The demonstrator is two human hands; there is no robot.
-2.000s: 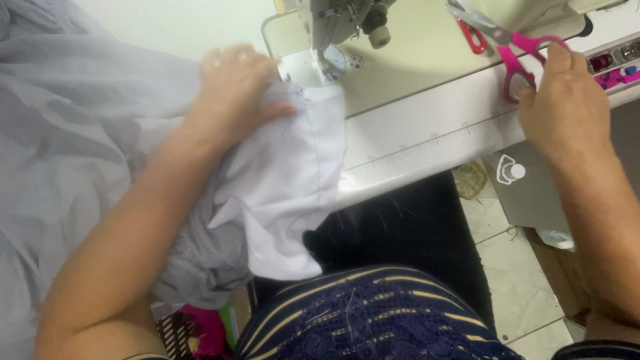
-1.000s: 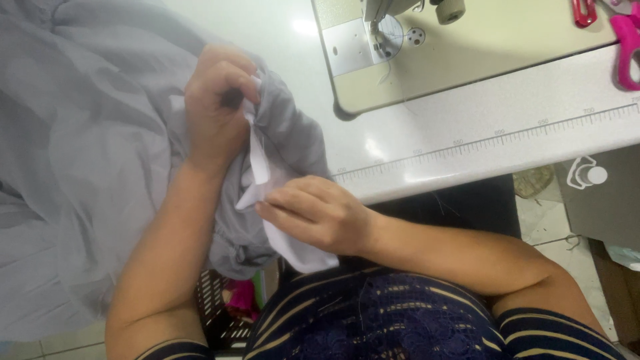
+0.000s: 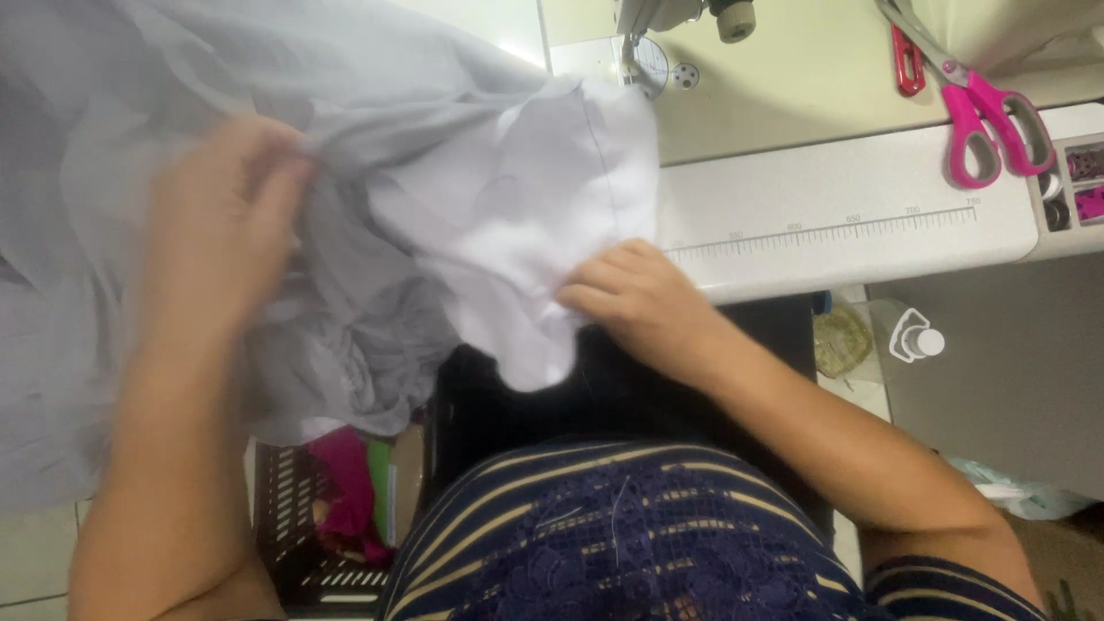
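Observation:
Light grey and white fabric (image 3: 517, 190) spreads over the left of the table and hangs over its front edge. A dark seam line runs down its white end. My right hand (image 3: 634, 297) grips the lower right edge of that white part. Blurred, my left hand (image 3: 241, 198) is at the grey folds on the left, and whether its fingers hold cloth cannot be told. Just behind the fabric's upper edge is the needle area of a sewing machine (image 3: 638, 65). Pink-handled scissors (image 3: 979, 125) lie on the machine bed at the right, beside a small red tool (image 3: 907, 65).
A printed ruler scale (image 3: 793, 231) runs along the table's front edge (image 3: 862, 250). An accessory tray (image 3: 1065, 181) with bobbins is at the far right. Below are a dark plastic basket (image 3: 289, 509) holding coloured items and a container with a white cap (image 3: 927, 342).
The scissors, in my right hand two seconds ago, now lie on the machine bed. Both hands were together at the bunched cloth one second ago; now they are apart and the white end is spread out.

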